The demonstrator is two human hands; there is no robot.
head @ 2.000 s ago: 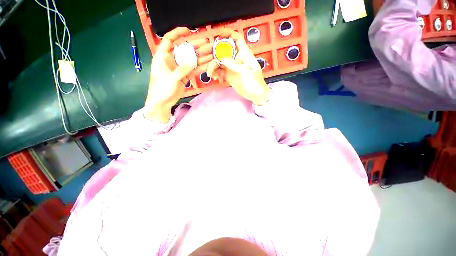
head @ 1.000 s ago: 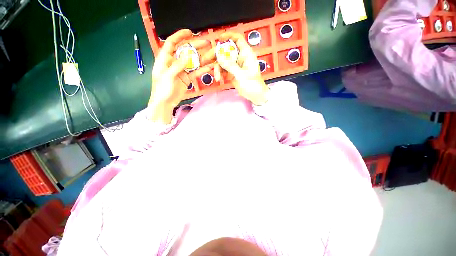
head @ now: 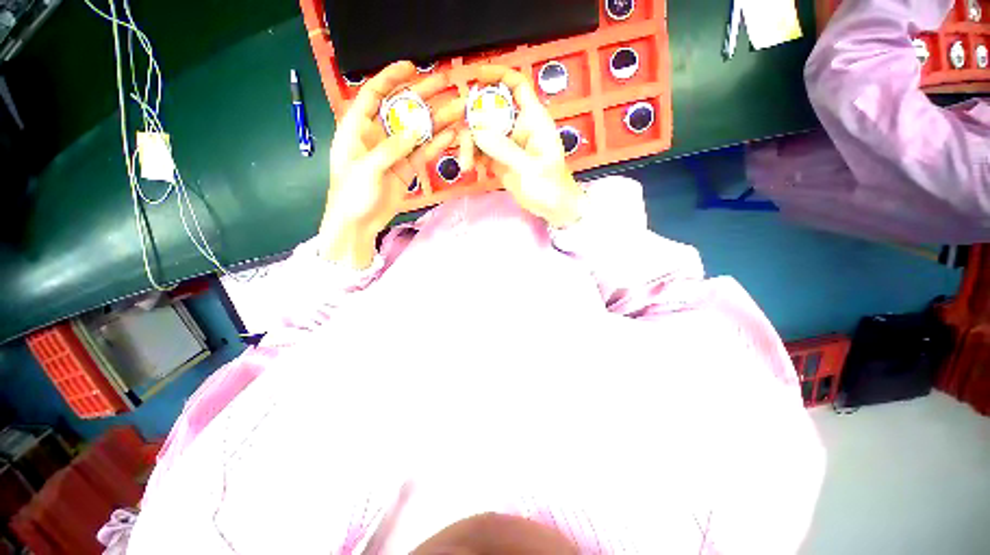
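My left hand (head: 375,163) holds a round smartwatch head (head: 408,116) with its lit white and yellow display facing up. My right hand (head: 521,152) holds a second watch head (head: 491,111), also lit white and yellow, with the thumb at its lower edge. Both hands are side by side above the orange-red compartment tray (head: 603,92). Round watches with dark faces sit in its pockets, one of them (head: 623,63) at the right. A black pad (head: 456,30) lies across the tray's upper part. The hands hide some pockets.
A blue pen (head: 301,114) lies left of the tray. White cables (head: 138,206) with a pale yellow-white block (head: 154,156) lie further left. A paper slip (head: 771,22) is at the right. A neighbouring person's pink sleeve (head: 885,119) reaches beside another orange-red tray (head: 955,76).
Both displays differ: the left one was plain white and the right one solid yellow; both now show white and yellow. The left watch has tilted slightly. The hands stay nearly in place.
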